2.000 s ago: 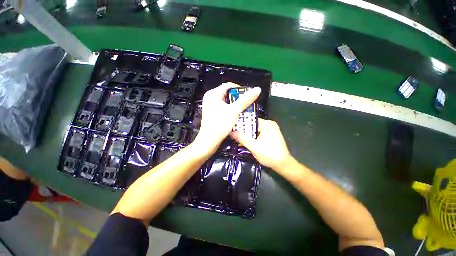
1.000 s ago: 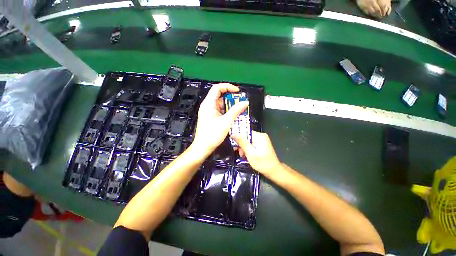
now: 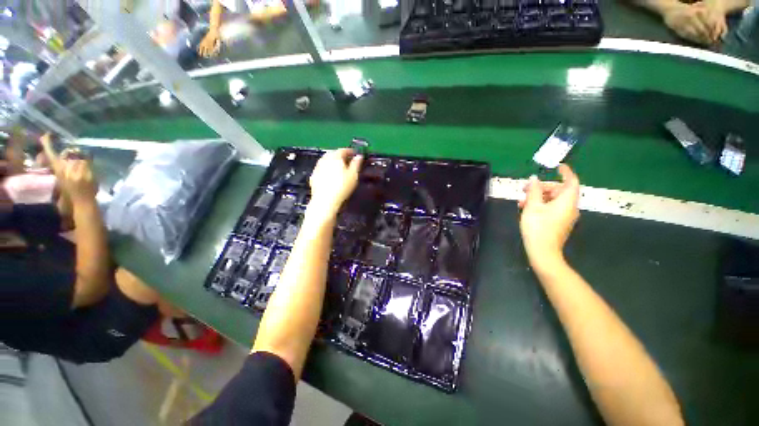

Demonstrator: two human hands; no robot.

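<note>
My left hand is at the back edge of the black blister tray, its fingers on a dark phone housing; most of the housing is hidden by the hand. Other black housings sit in pockets at the tray's left, and one more is in a front pocket. My right hand is over the white rail with its fingers apart and holds nothing visible. A board-and-housing assembly with a pale face lies on the green belt just beyond the right fingertips.
Boards and phones lie spaced on the belt. A grey plastic bag is left of the tray. A person works at the far left. Another person's hands and a black tray stack are across the belt. A dark object is at right.
My hands have parted: the left moved to the tray's back edge and took hold of the housing there; the right moved to the belt. The board-and-housing assembly is no longer in my hands. The view shifted left.
</note>
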